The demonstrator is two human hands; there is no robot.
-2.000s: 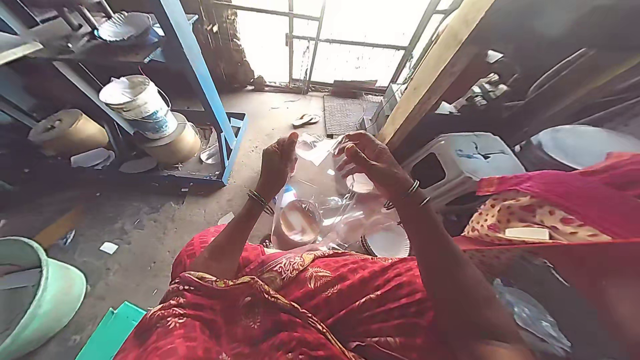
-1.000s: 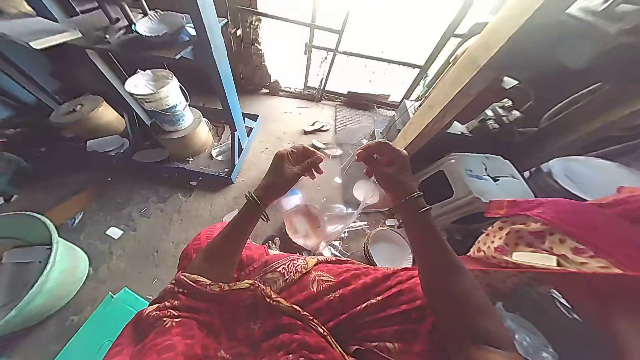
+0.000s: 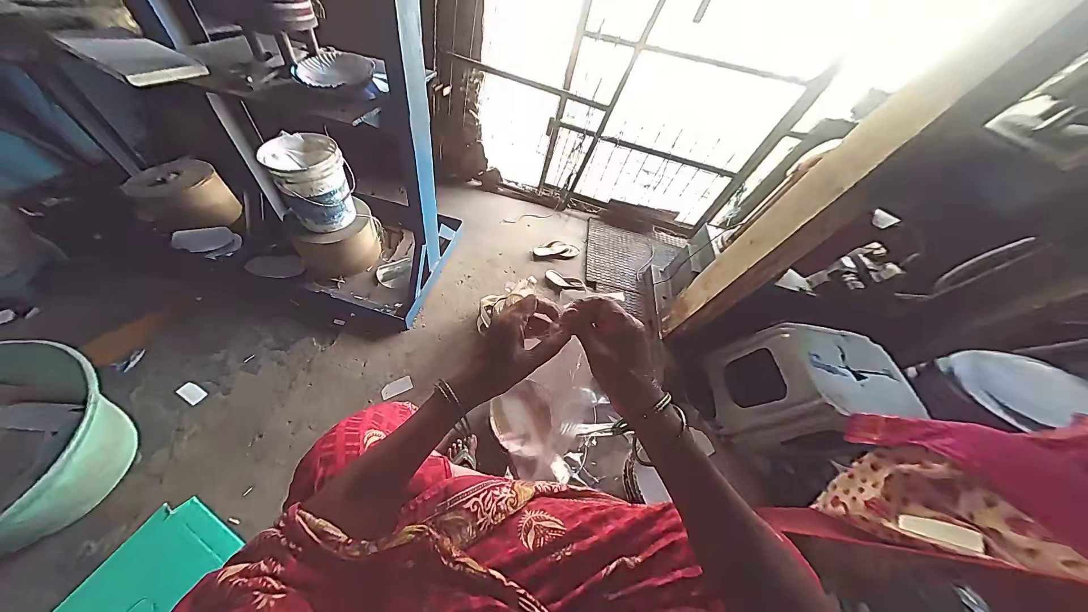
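A clear plastic bag [image 3: 552, 408] hangs below my two hands, over my lap, with a round pale thing showing through its left side. My left hand [image 3: 523, 336] and my right hand [image 3: 608, 340] meet at the fingertips above it, both pinching the gathered top of the bag. Behind my left fingers a crumpled pale yellowish thing [image 3: 501, 304] is partly hidden. To the right of the bag, beside my right forearm, a round pale stack [image 3: 650, 480] is mostly covered by the arm.
On the left stand a green tub [image 3: 110, 442], a green board [image 3: 157, 561] and a blue metal rack [image 3: 416, 127] with a plastic bucket [image 3: 319, 191]. Sandals [image 3: 555, 250] lie near a mat [image 3: 629, 255]. A white plastic stool [image 3: 807, 374] and a wooden post [image 3: 816, 204] are on the right.
Both hands have come together at the bag's top; earlier they were apart. The bag, spread wide two seconds ago, now hangs narrower.
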